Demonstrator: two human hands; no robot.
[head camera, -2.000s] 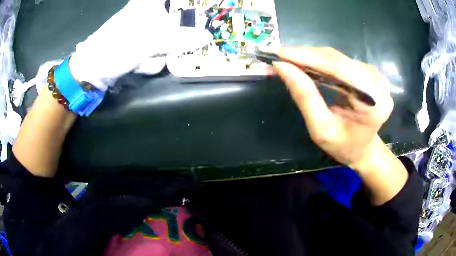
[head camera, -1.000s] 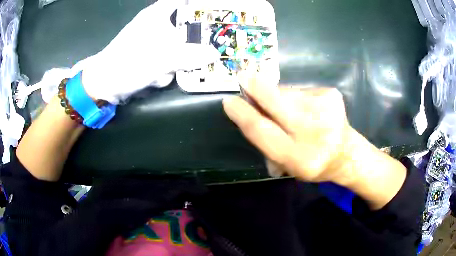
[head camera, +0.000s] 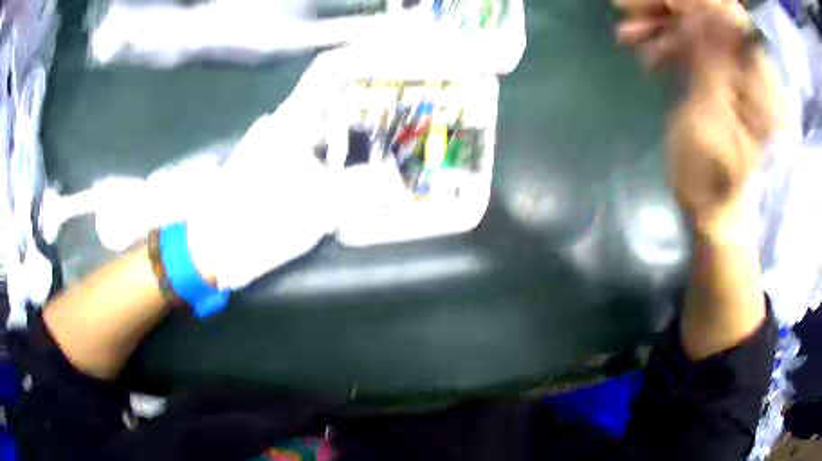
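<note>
The white power strip housing lies open side up on the dark green mat, with a green circuit board, red wires and a black rectangular block inside. My left hand, in a white glove, grips the housing at its left side, its fingers covering part of the interior and edge. My bare right hand is raised at the upper right, away from the housing, and motion-blurred. A small dark shape shows by its fingers; whether it holds the tweezers cannot be told.
Another open white housing with green parts is cut off by the top edge, a white bagged cord at its left. More clear-wrapped items line the left and right edges of the mat. A white cord piece lies left of my glove.
My right hand has moved from the housing to the upper right. The held housing sits lower in view. A second housing and its bagged cord now show at the top.
</note>
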